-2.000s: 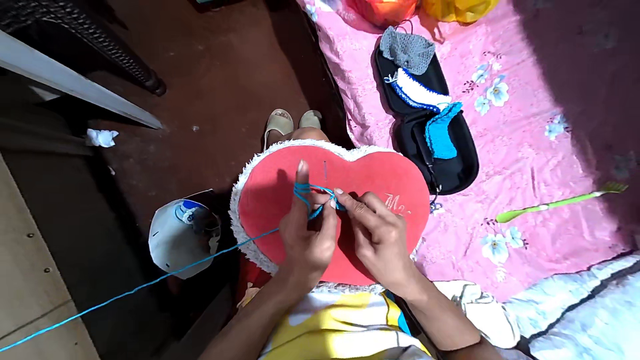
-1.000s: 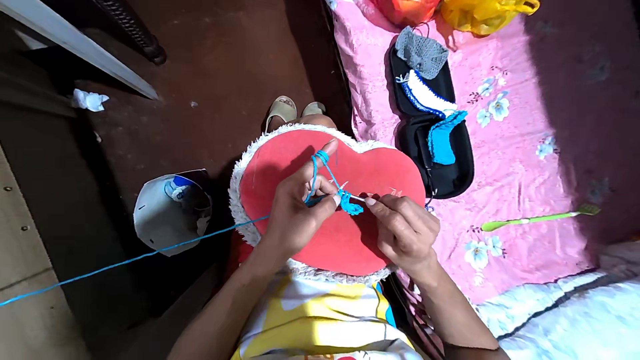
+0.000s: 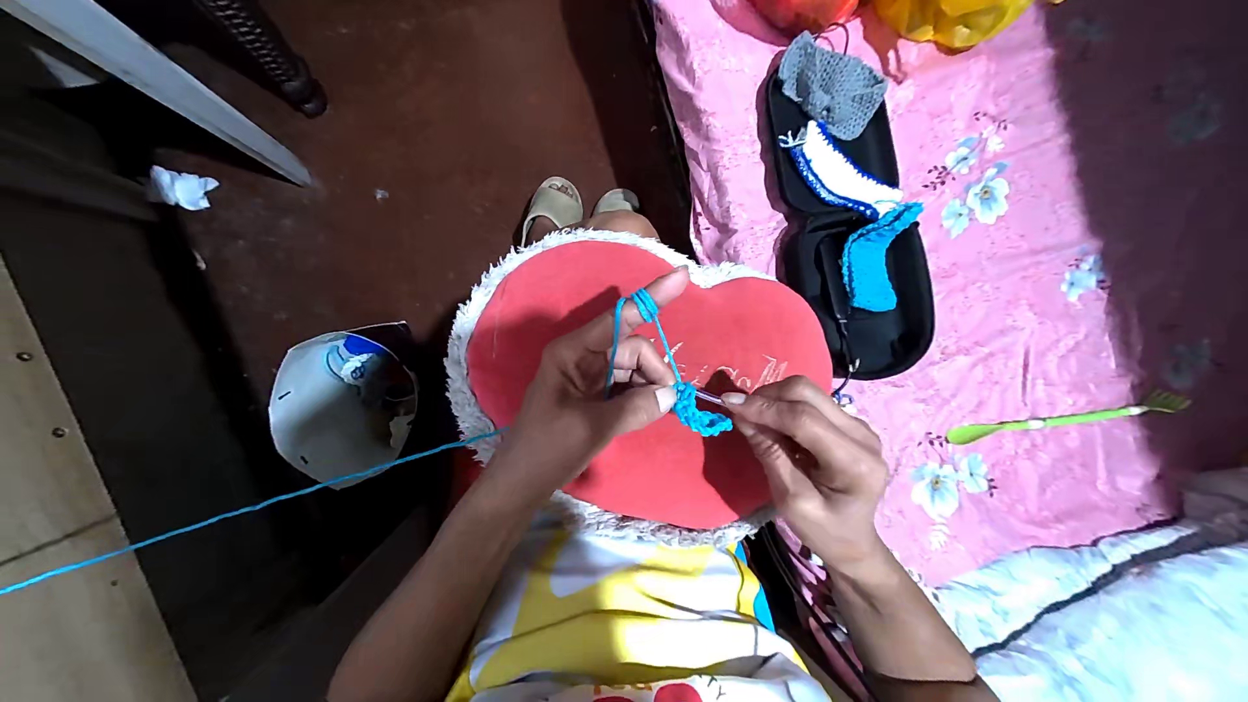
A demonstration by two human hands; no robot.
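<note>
A small piece of blue crochet work is pinched between the thumb and a finger of my left hand. Blue yarn wraps around the raised left index finger and trails off to the lower left. My right hand grips a crochet hook, whose tip is at the stitches and hidden in them. Both hands are above a red heart-shaped cushion with white fluffy trim, lying on my lap.
On the pink floral bedspread at right are an open black case with gray, white and blue crocheted pieces, a green plastic stick, and red and yellow bags. A white bin stands on the floor at left, near crumpled paper.
Two seconds ago the hands were close together over the yarn; now the blue piece hangs in view below my left fingertips. My left index finger has straightened from its bent pose one second ago.
</note>
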